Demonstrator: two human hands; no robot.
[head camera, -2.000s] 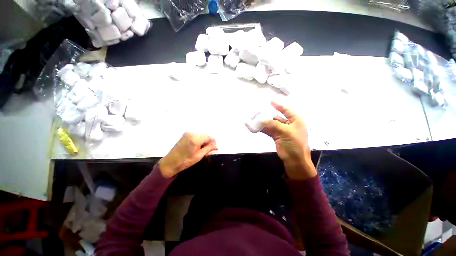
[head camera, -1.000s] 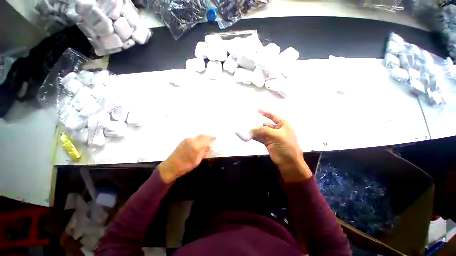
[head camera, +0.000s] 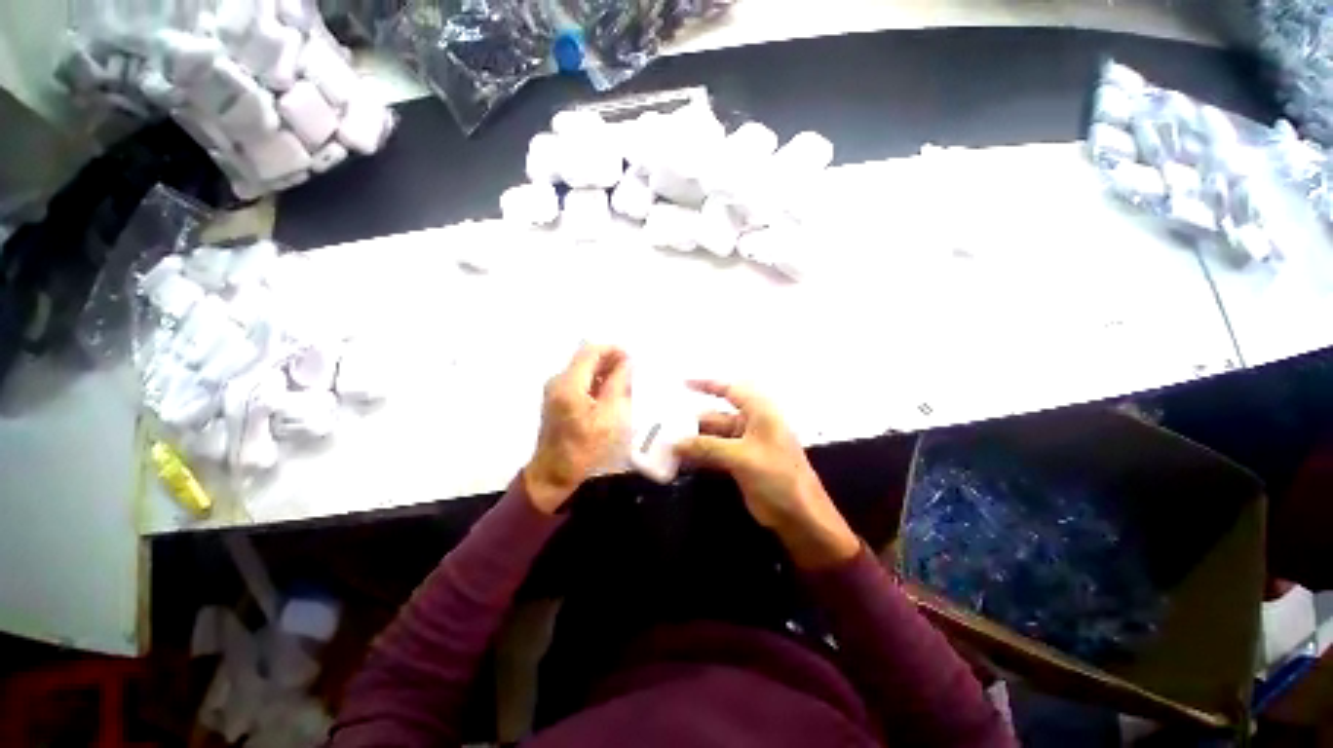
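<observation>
A white plastic housing (head camera: 656, 447) with a small dark slot is between my hands at the bench's front edge. My right hand (head camera: 753, 456) grips it by its right side with thumb and fingers. My left hand (head camera: 579, 424) is at its left side, thumb and forefinger raised and close together; whether they pinch a small part is too bright and blurred to tell. A loose pile of housings (head camera: 665, 168) lies at the back centre of the white bench.
An open clear bag of housings (head camera: 234, 351) and a yellow tube (head camera: 181, 478) lie left. A larger bag (head camera: 249, 88) is behind. Another bag of housings (head camera: 1177, 158) lies right. A carton (head camera: 1228, 585) with shiny clear pieces (head camera: 1023, 555) stands below the bench edge.
My right hand has brought the housing left and down toward my left hand. My left hand has moved up and right to meet it. The whole view has shifted slightly.
</observation>
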